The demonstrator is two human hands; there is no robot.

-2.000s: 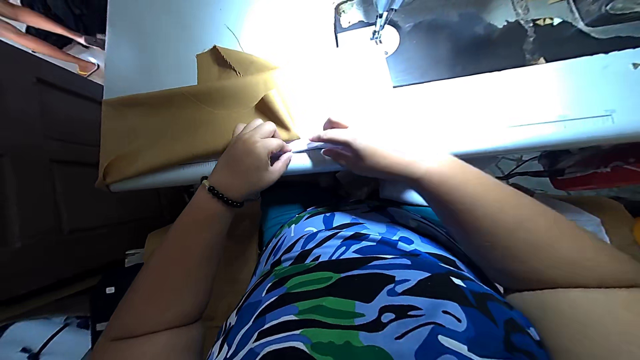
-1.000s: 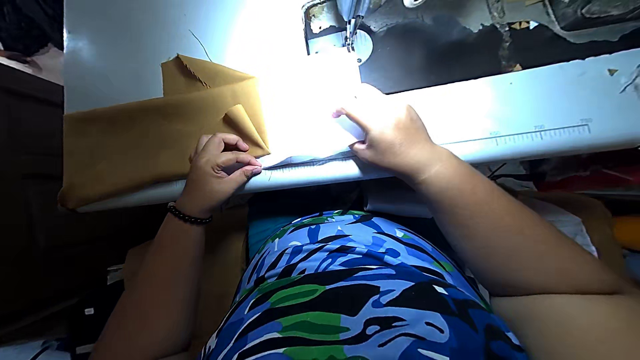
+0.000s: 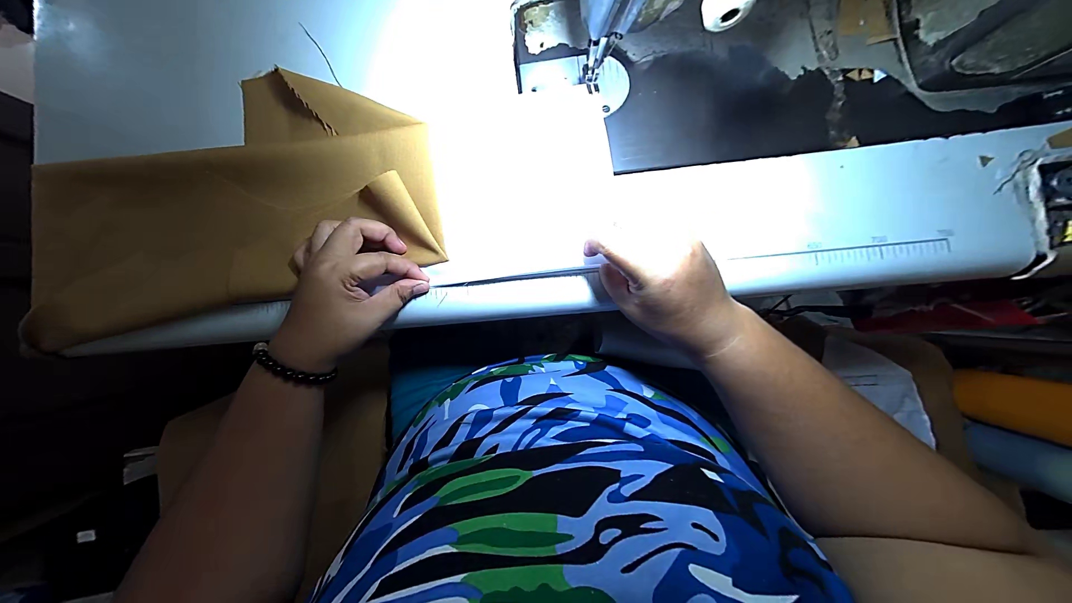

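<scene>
My left hand (image 3: 356,280), with a dark beaded bracelet at its wrist, pinches the left corner of a white piece of fabric (image 3: 519,218) near the table's front edge. The lamp's glare washes out much of that fabric. My right hand (image 3: 670,293) rests at its right side, thumb and finger at the front edge; whether they grip it I cannot tell. Mustard-brown fabric (image 3: 167,218), folded over, lies at the left and partly behind my left hand. Beyond the white fabric stands the sewing machine's presser foot (image 3: 592,79).
The white sewing table (image 3: 796,188) has a printed ruler scale (image 3: 879,249) along its front edge. A dark, worn machine bed (image 3: 712,109) is at the back right. A white spool-like part (image 3: 725,12) sits behind it. Rolls of orange and blue fabric (image 3: 1017,406) lie low at the right.
My hands, close together two seconds ago, are now apart, the right one farther right along the white fabric's front edge. The view has shifted somewhat.
</scene>
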